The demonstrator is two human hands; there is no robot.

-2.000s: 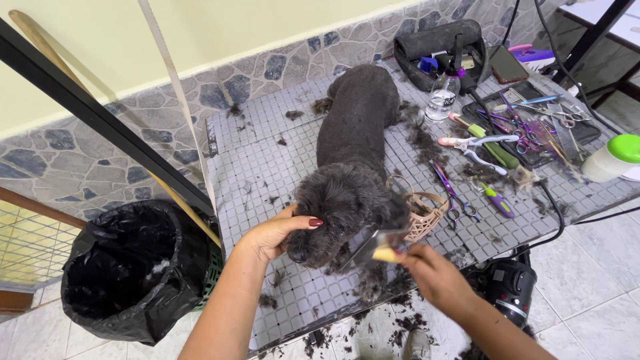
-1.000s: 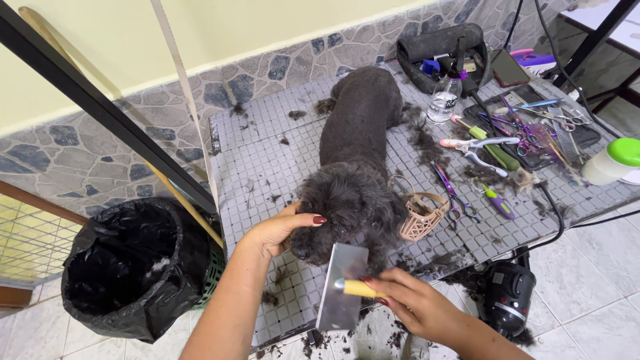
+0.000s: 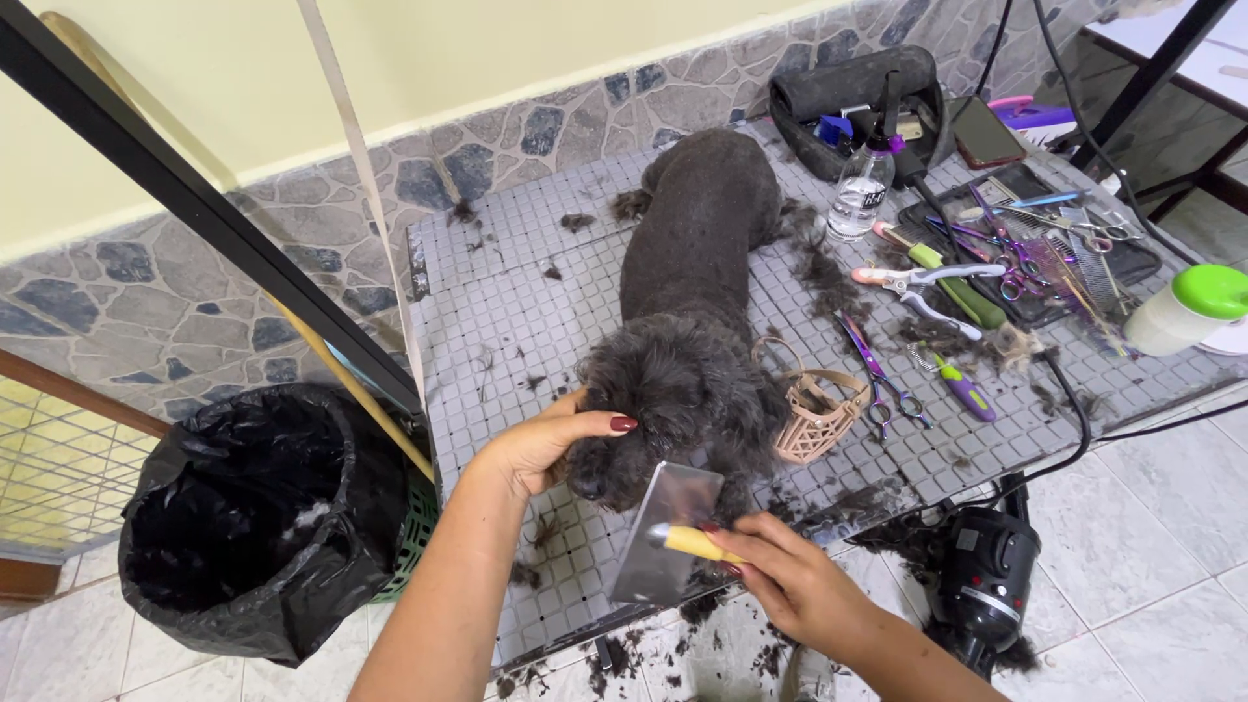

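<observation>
A dark-haired dog [image 3: 694, 244], its body clipped short and its head still shaggy, lies on the grey gridded grooming table [image 3: 507, 322]. My left hand [image 3: 546, 439] cups the side of its muzzle, thumb near the eye. In my right hand [image 3: 795, 575] is the yellow handle of a slicker brush [image 3: 668, 536], its flat back toward me, close under the dog's chin; the pins are hidden. Beside the head stands a tan basket muzzle [image 3: 821, 414]. Purple scissors [image 3: 873, 375] and a green-purple dematting comb [image 3: 963, 388] lie to its right.
Nail clippers [image 3: 926, 285], several scissors on a black tray [image 3: 1131, 253], a spray bottle [image 3: 863, 190], a black tool bag [image 3: 848, 88], a phone [image 3: 985, 132] and a green-lidded container [image 3: 1185, 307] stand or lie at the right. A black-lined bin [image 3: 244, 517] is at left; a black dryer [image 3: 987, 575] hangs below the table edge.
My right hand has brought the brush down and left from beside the dog's face, and its flat back now shows. My left hand stays at the muzzle.
</observation>
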